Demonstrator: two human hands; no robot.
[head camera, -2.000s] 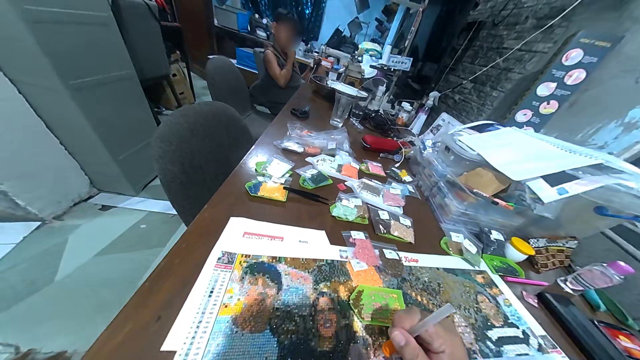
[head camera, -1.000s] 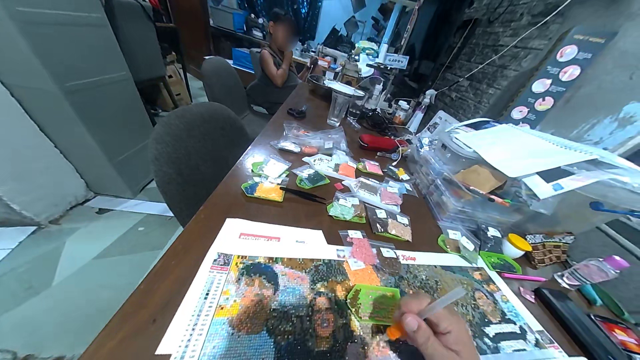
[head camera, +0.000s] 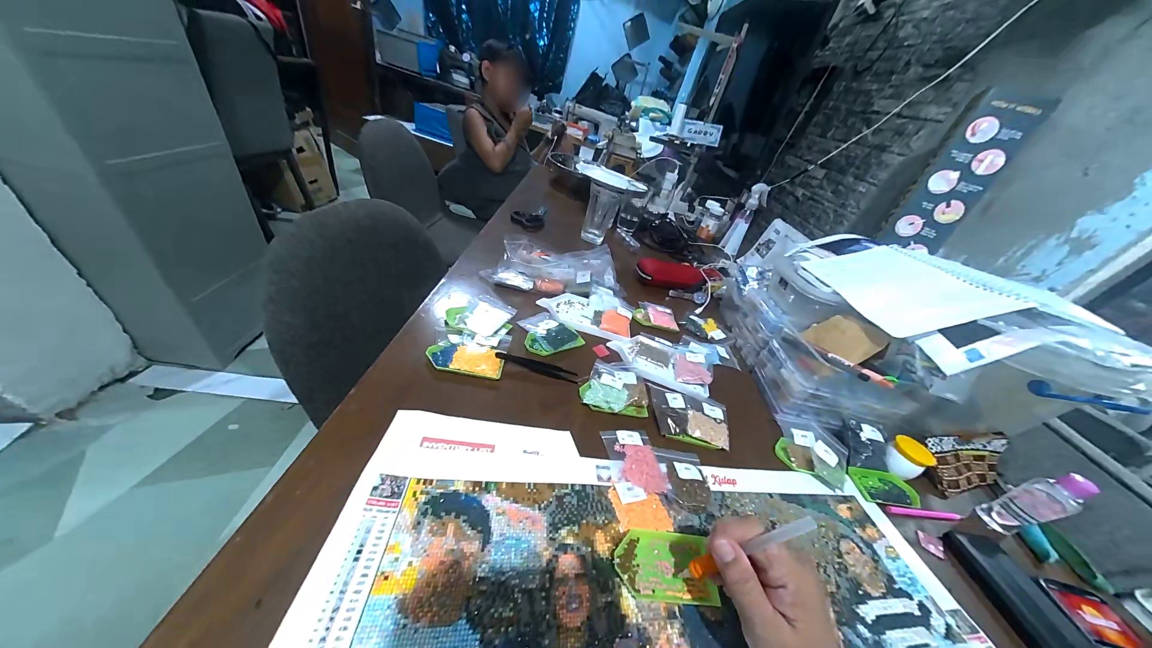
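Note:
My right hand (head camera: 776, 585) grips a diamond painting pen (head camera: 756, 547) with an orange end and a clear shaft. Its orange tip is over a green plastic bead tray (head camera: 666, 569) with brown, pink and orange drills in it. The tray lies on a diamond painting canvas (head camera: 504, 576) of several faces, partly covered with drills. Just beyond the tray are small bags of orange (head camera: 643, 511), pink (head camera: 641, 466) and brown drills (head camera: 689, 490). My left hand is out of view.
More green trays (head camera: 468, 358) and drill bags, with black tweezers (head camera: 537, 367), lie farther up the table. Clear plastic boxes (head camera: 810, 369) stand at right, near a pink-capped bottle (head camera: 1035, 502) and a phone (head camera: 1089, 612). A person (head camera: 490, 144) sits at the far end.
My right hand has moved the pen's orange tip from the tray's lower right edge to over the tray.

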